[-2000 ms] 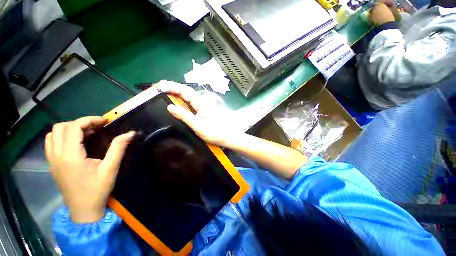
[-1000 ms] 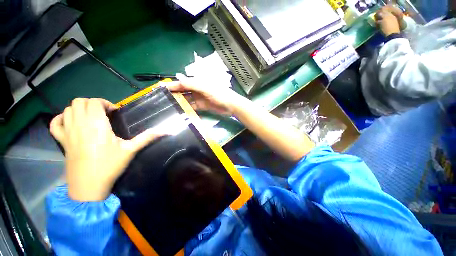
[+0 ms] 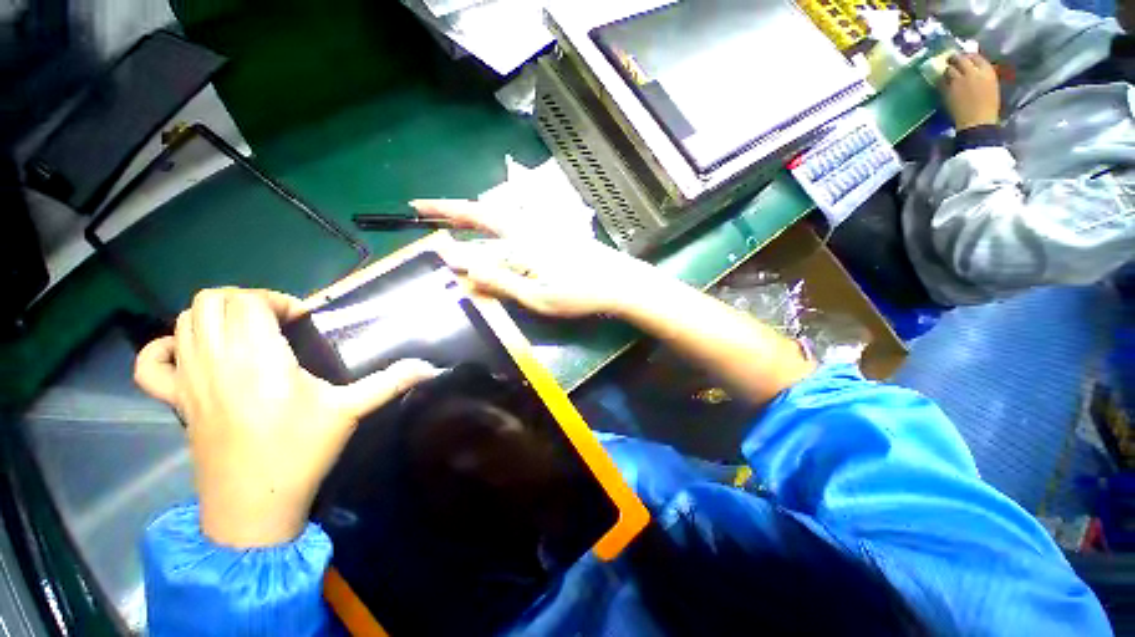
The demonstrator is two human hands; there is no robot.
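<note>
A glossy black display unit [image 3: 467,473] with an orange frame [image 3: 575,421] lies tilted over my blue-smocked lap, its lower part cut off by the picture's edge. My left hand [image 3: 255,398] grips its upper left side, the thumb lying across the dark face and the fingers at the edge. My right hand [image 3: 517,268] holds the upper right corner, one finger stretched out beyond the frame. That fingertip is close to a black pen-like tool [image 3: 388,222] on the green bench; contact is unclear. A bright reflection crosses the upper screen.
A vented metal box [image 3: 585,162] bears stacked panels [image 3: 734,75]. White wipes [image 3: 538,199] lie beside it. A carton [image 3: 846,292] holds clear film. A thin black frame or cable [image 3: 268,181] lies on the left. Another person's grey sleeve [image 3: 1021,212] is at the right.
My left thumb has moved from near the upper left edge further across the screen. My right thumb has drawn back to the corner, and a finger now extends beyond the frame. The camera view has shifted slightly.
</note>
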